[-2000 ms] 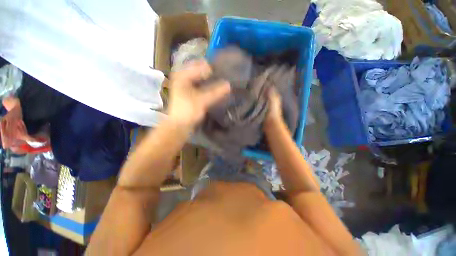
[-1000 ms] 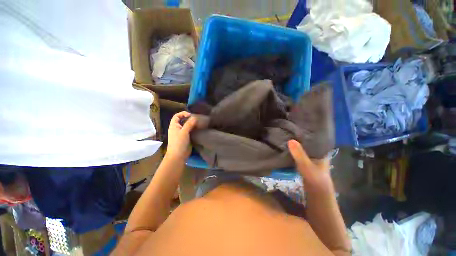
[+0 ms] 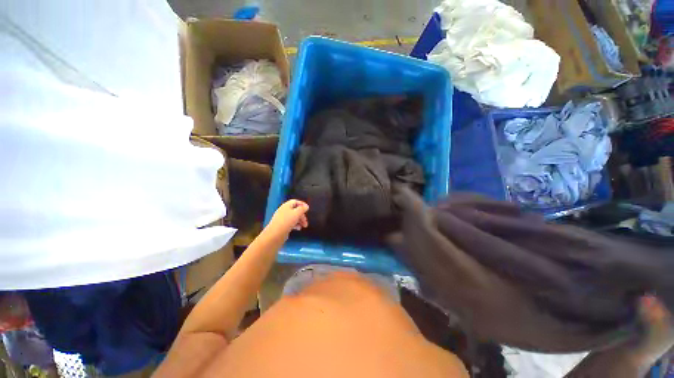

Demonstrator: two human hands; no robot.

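Observation:
A dark grey-brown garment (image 3: 532, 273) is stretched and blurred at the right, with its left end over the near right rim of the bin. My right hand (image 3: 653, 317) grips it at the far right, partly cut off and blurred. My left hand (image 3: 292, 215) is over the near left rim of the blue plastic bin (image 3: 336, 251), fingers curled; I see no cloth clearly in it. More grey-brown garments (image 3: 347, 173) lie crumpled inside the bin.
White cloth (image 3: 96, 170) hangs at the left. A cardboard box (image 3: 233, 37) with pale scraps stands beside the bin. At the right are a white cloth heap (image 3: 502, 55) and a dark blue bin of light blue pieces (image 3: 558, 159). Dark blue cloth (image 3: 103, 321) lies lower left.
The garment was held between both hands over the bin; my right hand has swung it far to the right. My left hand has come away from it and stays near the bin's left rim.

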